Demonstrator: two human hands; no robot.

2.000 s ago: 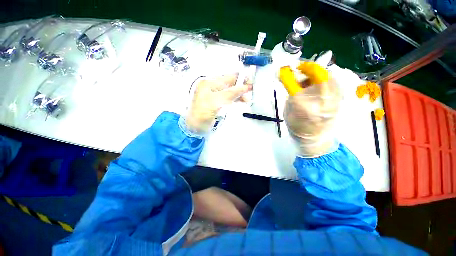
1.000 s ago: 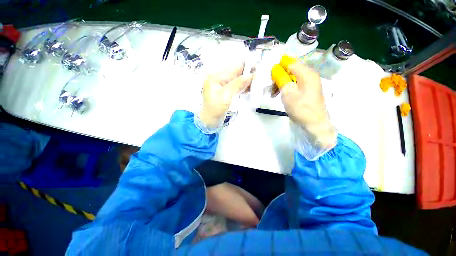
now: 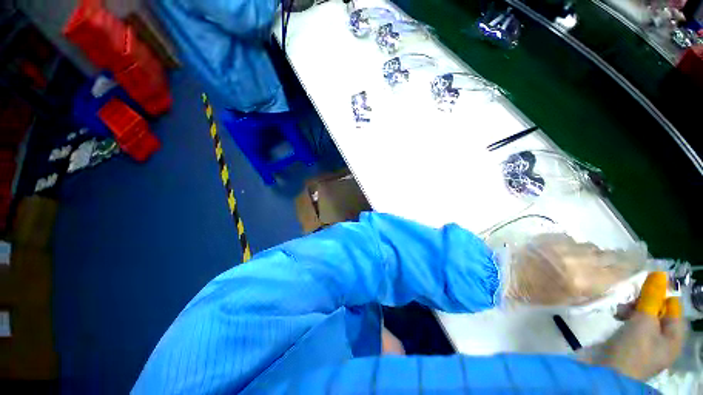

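Observation:
My left hand (image 3: 570, 270), in a clear loose glove, is at the right over the bench, its fingers closed around the module assembly (image 3: 677, 276). Only a pale strip and shiny bits of the module show past the fingertips. A thin lead wire (image 3: 524, 218) curves behind the hand. My right hand (image 3: 651, 335), with orange finger cots (image 3: 653, 293), is at the lower right, its fingertips close to the left ones. Whether it grips anything is hidden. A black stick tool (image 3: 567, 332) lies on the bench between the wrists.
Waiting modules (image 3: 445, 91) in clear film lie along the white bench (image 3: 432, 177). Black tweezers (image 3: 512, 138) lie near its far edge. Another person's blue sleeve (image 3: 239, 54) is at the upper left. A blue stool (image 3: 270, 146), a carton (image 3: 339, 200) and red bins (image 3: 127, 65) are on the floor side.
The view has swung left, so the bench runs diagonally and both hands appear at the lower right. The red tray has left the view; the floor and another person's sleeve have come in.

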